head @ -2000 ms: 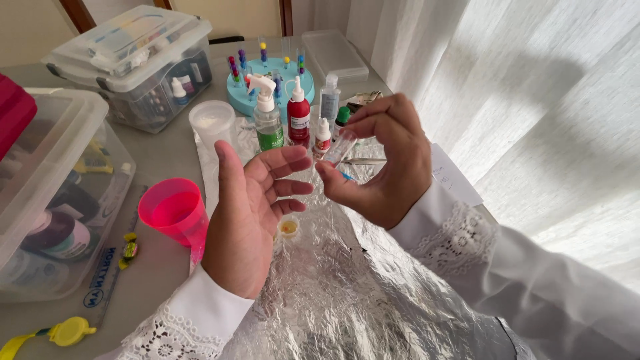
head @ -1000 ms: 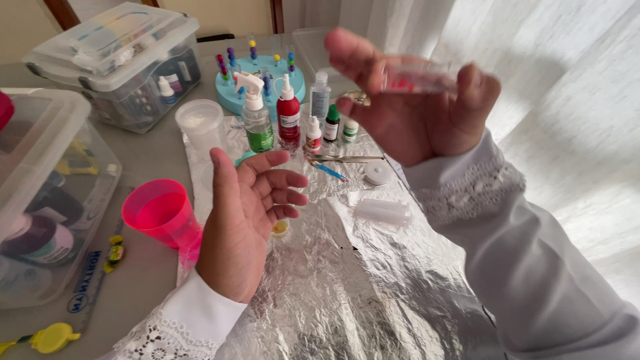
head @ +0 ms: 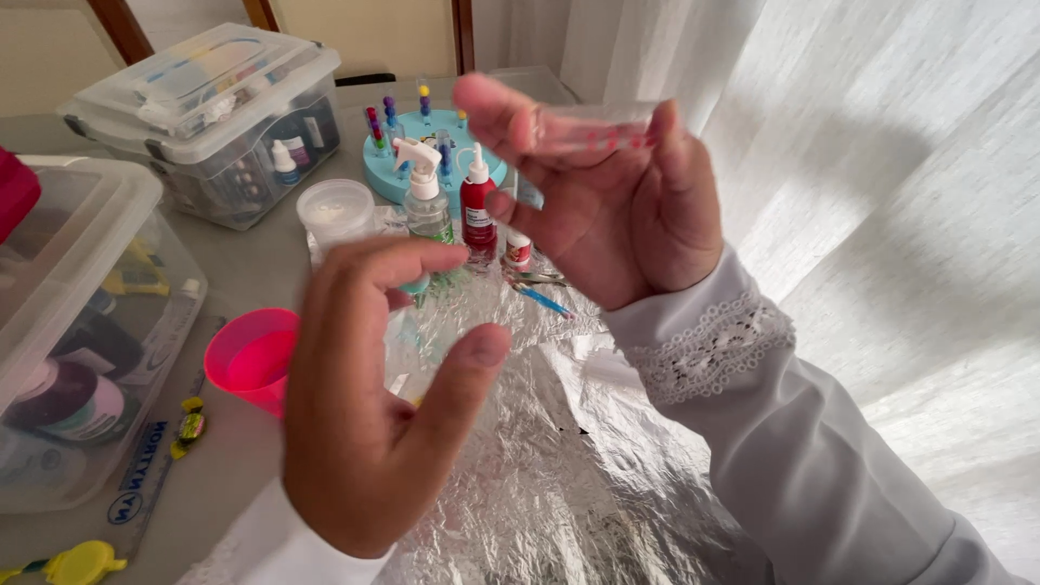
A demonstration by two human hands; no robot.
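My right hand [head: 617, 195] is raised at the upper middle and holds a clear plastic tube with red marks or contents [head: 597, 130] lengthwise between thumb and fingers. My left hand [head: 374, 398], slightly blurred, hangs over the foil at the centre with thumb and fingers apart and nothing between them. Behind the hands stand a clear spray bottle with a white trigger [head: 426, 195], a red squeeze bottle with a white nozzle [head: 479, 203] and a small white and red bottle [head: 517, 250]. A blue brush or stick [head: 543, 301] lies on the foil below them.
Crumpled aluminium foil [head: 544, 487] covers the table's middle. Left are a pink plastic cup [head: 252, 357], a wrapped candy [head: 189, 426], a ruler [head: 154, 463] and clear storage boxes [head: 219, 154]. A white tub [head: 335, 207] and a light-blue round stand [head: 386, 166] are behind; a white curtain [head: 853, 162] hangs right.
My right hand has risen with the clear tube from beside the left hand. My left hand has turned from palm up to fingers bent sideways and moved toward the middle.
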